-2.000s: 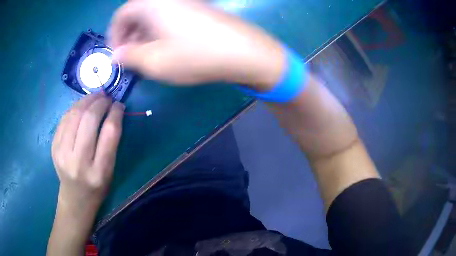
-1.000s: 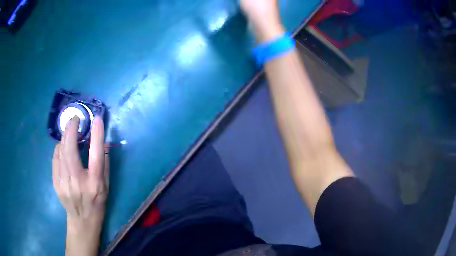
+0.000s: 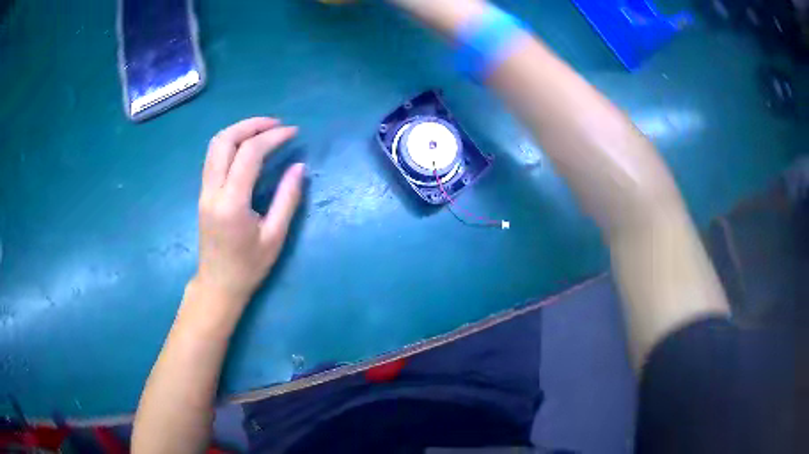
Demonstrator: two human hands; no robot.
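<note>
A black plastic speaker housing lies on the green bench top, tilted, with a round speaker driver seated in it, its bright silver-white back up. Thin red and black wires run from it to a tiny white connector on the bench. My left hand is left of the housing, fingers apart and curved, holding nothing and not touching it. My right hand is mostly cut off by the top edge, beyond the blue wristband; a small yellow thing shows at that edge, and its hold is unclear.
A smartphone lies on the bench at the upper left. A blue plastic tray is at the upper right. The bench's dark front edge curves across below, with dark clothing and grey floor beyond. My right forearm crosses the right side.
My left hand has left the housing. My right arm has moved to the top edge. The view has shifted, so the housing shows further right, and the smartphone and blue tray show more fully.
</note>
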